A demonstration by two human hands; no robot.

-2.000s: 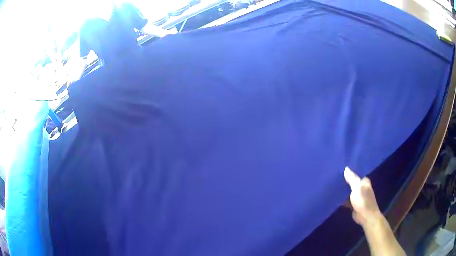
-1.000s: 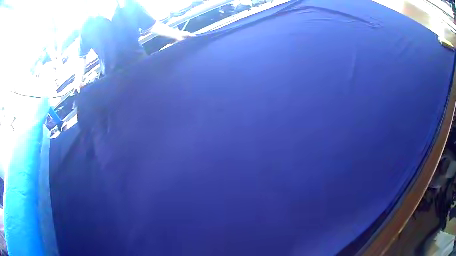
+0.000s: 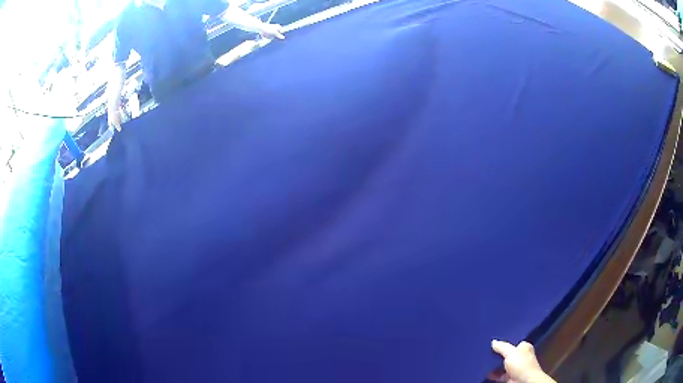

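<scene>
Navy fabric [image 3: 337,194] covers most of the table, largely smooth, with a broad soft fold running diagonally across its middle. My right hand [image 3: 522,363] is at the bottom right, cut off by the frame's lower edge. Its thumb lies over the fabric's near edge and its other fingers are mostly hidden; it appears to pinch that edge. My left hand is out of the picture.
The brown table rim [image 3: 610,280] curves along the right. A thick bright blue roll [image 3: 22,262] stands at the left. A person [image 3: 172,52] at the far side touches the fabric's far edge. A yellow block [image 3: 664,64] lies top right. Scraps lie on the floor.
My right hand was out of view one second ago and is back, lower than two seconds ago. The fabric now reaches near the rim; its far-left wrinkles have smoothed. The person stands more upright.
</scene>
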